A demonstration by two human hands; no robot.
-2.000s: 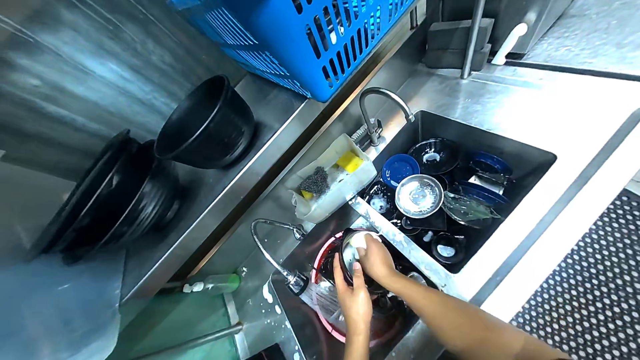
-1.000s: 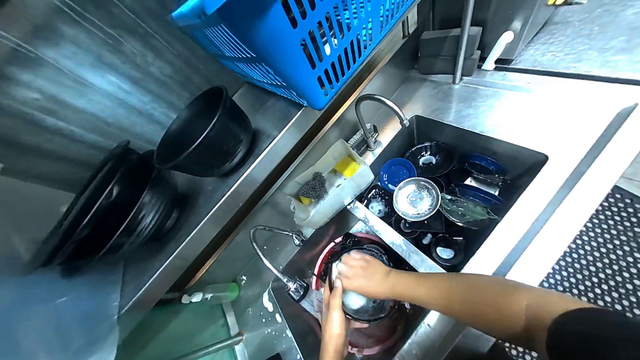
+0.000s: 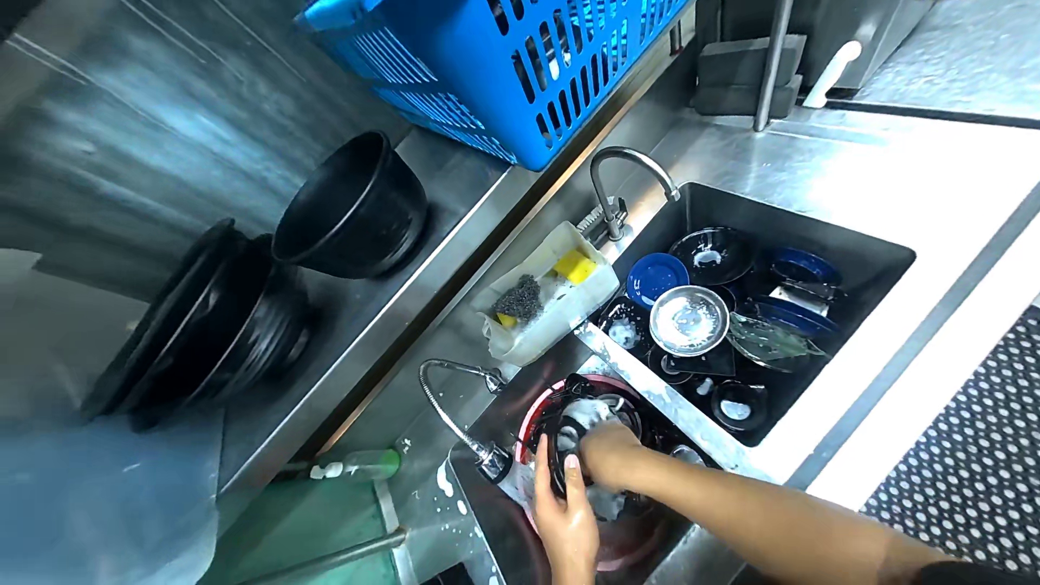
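Observation:
My left hand grips the rim of a dark, soapy bowl, held tilted over the near sink. My right hand presses a pale, sudsy cloth or sponge against the inside of that bowl; its fingertips are hidden. Beneath both hands lies a red-rimmed basin with dark dishes in it. A flexible-neck faucet ends beside my left hand, above the basin's edge.
The far sink holds a metal bowl, blue plates and black dishes. A white tub with a scouring pad and yellow sponges stands between the faucets. Black tubs and a blue basket occupy the shelf.
The dark bowl is tilted up more on its side than one second ago. My left hand shows more of its fingers along the rim, and my right hand has shifted its place on the bowl.

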